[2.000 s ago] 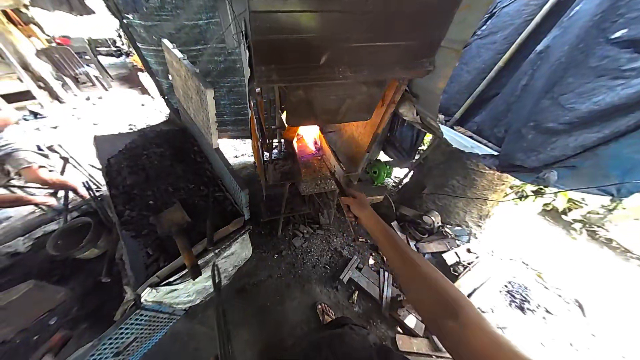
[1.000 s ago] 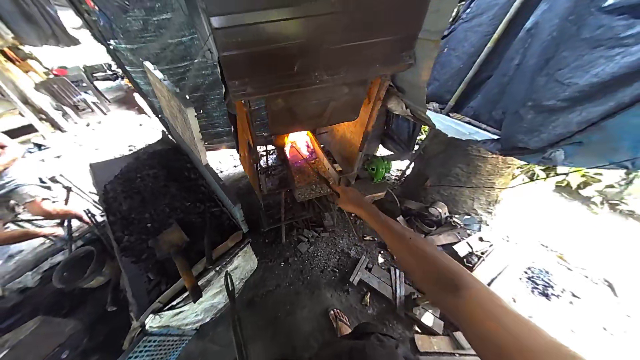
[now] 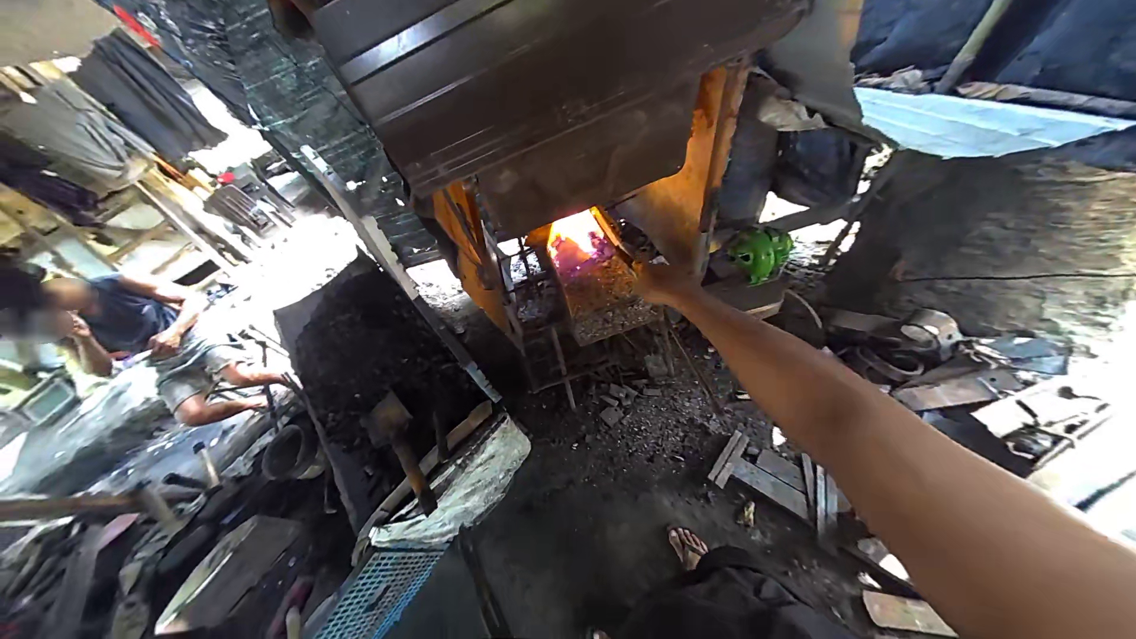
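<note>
My right hand (image 3: pixel 661 280) reaches in from the right, closed around the near end of a narrow bar (image 3: pixel 619 238) that slants toward the fire; its grip is partly blurred. Beside it, glowing coals (image 3: pixel 577 244) burn bright orange and pink at the far end of the forge bed (image 3: pixel 612 311), beneath a dark sheet-metal hood (image 3: pixel 550 98). My left hand is not in view. Dark long rods (image 3: pixel 479 581) rise from the bottom edge, and whatever holds them is hidden.
A hammer (image 3: pixel 404 453) leans at the charcoal bin (image 3: pixel 355 355). A green blower (image 3: pixel 761 253) stands right of the forge. Wood pieces (image 3: pixel 772 479) and metal scrap (image 3: pixel 958 382) litter the ground. At far left sits another person (image 3: pixel 133 311), near tools and a blue mesh crate (image 3: pixel 382 590).
My right hand stays beside the forge bed, now nearer the coals than two seconds ago. The view has turned left and tilted, showing more of the seated person.
</note>
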